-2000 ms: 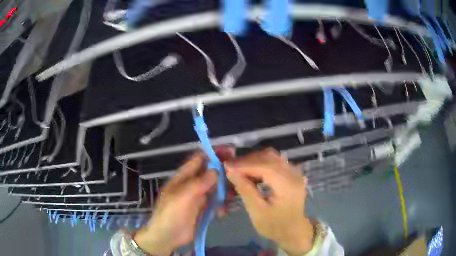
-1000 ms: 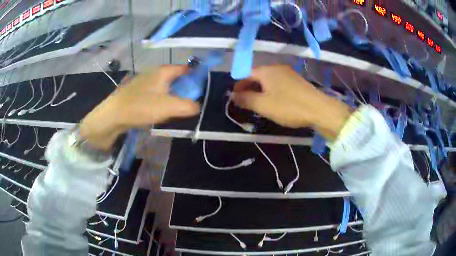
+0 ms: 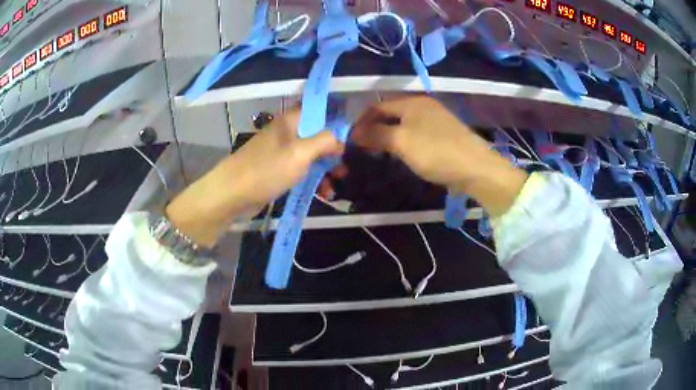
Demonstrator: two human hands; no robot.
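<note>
My left hand (image 3: pixel 256 164) pinches a light-blue watch (image 3: pixel 292 221) by its body above a black, white-edged rack shelf (image 3: pixel 412 221). Its perforated strap hangs down past that shelf's front edge. My right hand (image 3: pixel 435 141) is beside it on the right, fingers curled near the watch body. Its fingertips are dark and blurred, so I cannot tell whether they hold a plug. A white cable plug (image 3: pixel 341 204) lies just below the hands. Another blue strap (image 3: pixel 317 84) hangs from the shelf above, in front of my left fingers.
Several blue watches with white cables lie on the upper shelf (image 3: pixel 267 89) and on shelves at the right. Loose white cables (image 3: pixel 336 263) lie on lower tiers and hang from the left rack (image 3: pixel 61 228). Red digital readouts (image 3: pixel 565 11) glow at the top.
My left hand has moved right, towards my right hand, bringing the blue watch over beside the hanging strap. Its strap now hangs down. My right hand stays in nearly the same place.
</note>
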